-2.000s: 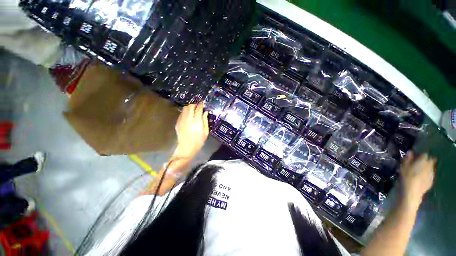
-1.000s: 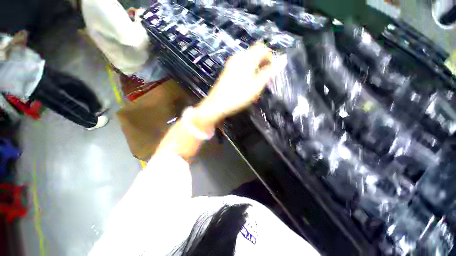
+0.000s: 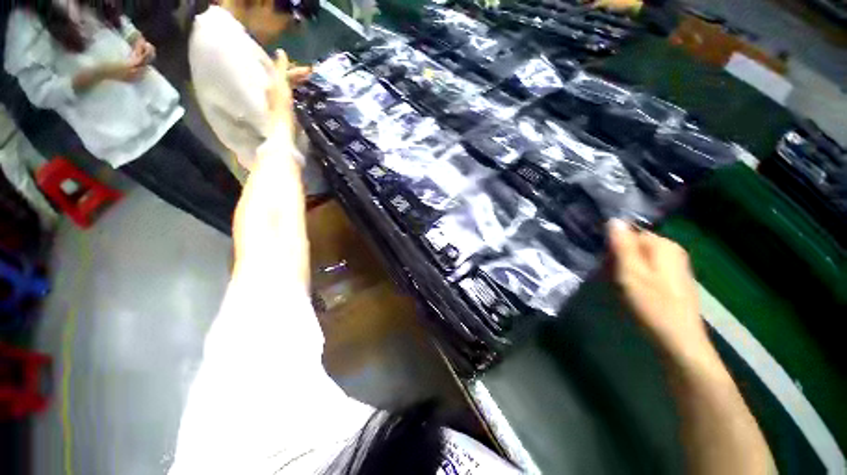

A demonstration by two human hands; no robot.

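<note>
A black parts tray (image 3: 401, 202) with rows of dark units under shiny clear film lies on top of a stack of black trays (image 3: 390, 250). My left hand (image 3: 281, 82) is at the tray's far left corner, its fingers at the rim and partly hard to make out. My right hand (image 3: 643, 269) is closed at the tray's right end, slightly blurred. The fingertips of my right hand are partly hidden at the film and the edge.
A brown cardboard box (image 3: 367, 325) is under the bench, left of the stack. The green bench (image 3: 762, 269) has a white edge strip. People stand at the upper left, one close to my left hand. A red stool (image 3: 74, 193) and more black trays (image 3: 813, 172) are in view.
My right hand has come back into view at the tray's right end. My left hand has moved up and left to the far corner. The view has shifted, showing more people.
</note>
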